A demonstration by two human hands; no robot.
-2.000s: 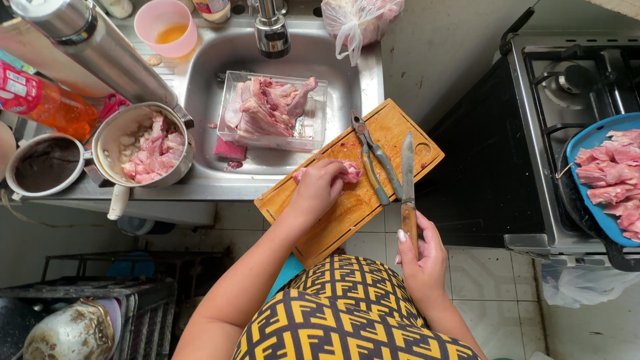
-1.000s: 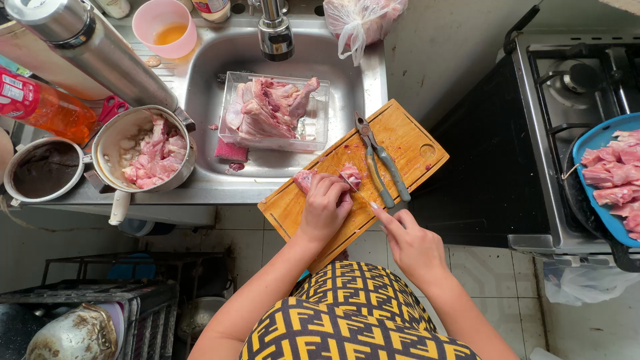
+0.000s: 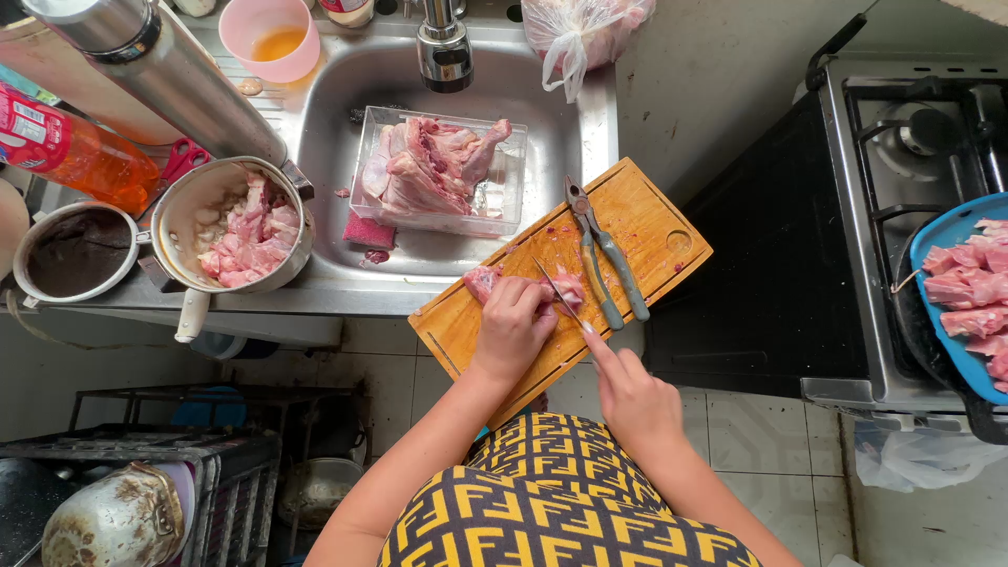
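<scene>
My left hand point(image 3: 513, 327) holds a piece of raw chicken point(image 3: 482, 282) down on a wooden cutting board point(image 3: 669, 213) that lies at the sink's front edge. In my right hand point(image 3: 639, 394) is a kitchen knife point(image 3: 557, 293), its blade edge-on against the meat beside my left fingers; the handle is hidden in my palm. Just right of the blade rests another bit of meat point(image 3: 568, 288), and I cannot tell whether the two are joined. Combination pliers point(image 3: 602, 252) with grey handles lie beside it on the board. Meat scraps dot the wood.
Raw chicken point(image 3: 433, 165) fills much of a clear plastic container point(image 3: 441, 221) in the steel sink point(image 3: 331, 102), under the faucet point(image 3: 445, 51). Left are a pot with meat point(image 3: 169, 228), a strainer point(image 3: 31, 252) and a steel thermos point(image 3: 181, 87). A blue tray point(image 3: 929, 303) of meat sits on the stove point(image 3: 846, 102).
Two seconds ago my right hand held the knife upright, right of the pliers. It has moved left, and the blade is now at the meat by my left hand.
</scene>
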